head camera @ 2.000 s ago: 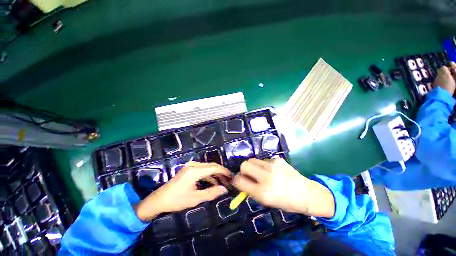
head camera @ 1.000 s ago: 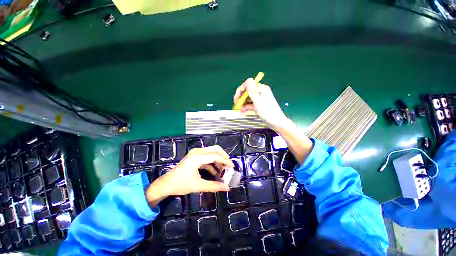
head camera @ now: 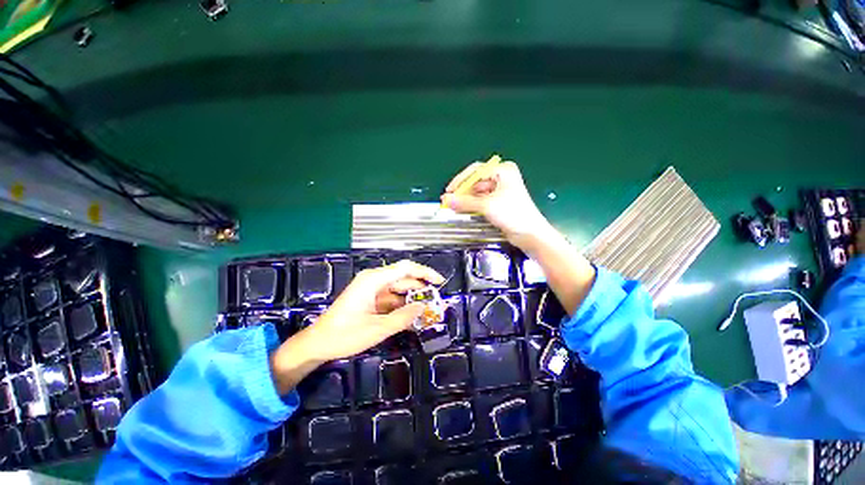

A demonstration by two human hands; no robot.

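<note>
My left hand (head camera: 368,308) holds a small electronic module (head camera: 427,311) between thumb and fingers, above the black blister tray (head camera: 379,426). The module shows white, gold and orange parts. My right hand (head camera: 491,199) grips a slim yellow hand tool (head camera: 482,173). The tool's lower end is at the upper edge of the striped adhesive sheet (head camera: 398,227), just beyond the tray. Whether a strip is at the tool's tip is too small to tell.
A second striped sheet (head camera: 654,232) lies angled to the right. Loose black parts (head camera: 762,224) and a power strip (head camera: 780,343) are farther right, beside another person's blue sleeve (head camera: 818,379). A second blister tray (head camera: 66,346) and a cabled metal rail (head camera: 114,213) are at left.
Two seconds ago both hands were together over the tray. My right hand moved out to the striped sheet with the yellow tool. Since one second ago, my left hand has turned the module, showing its orange parts.
</note>
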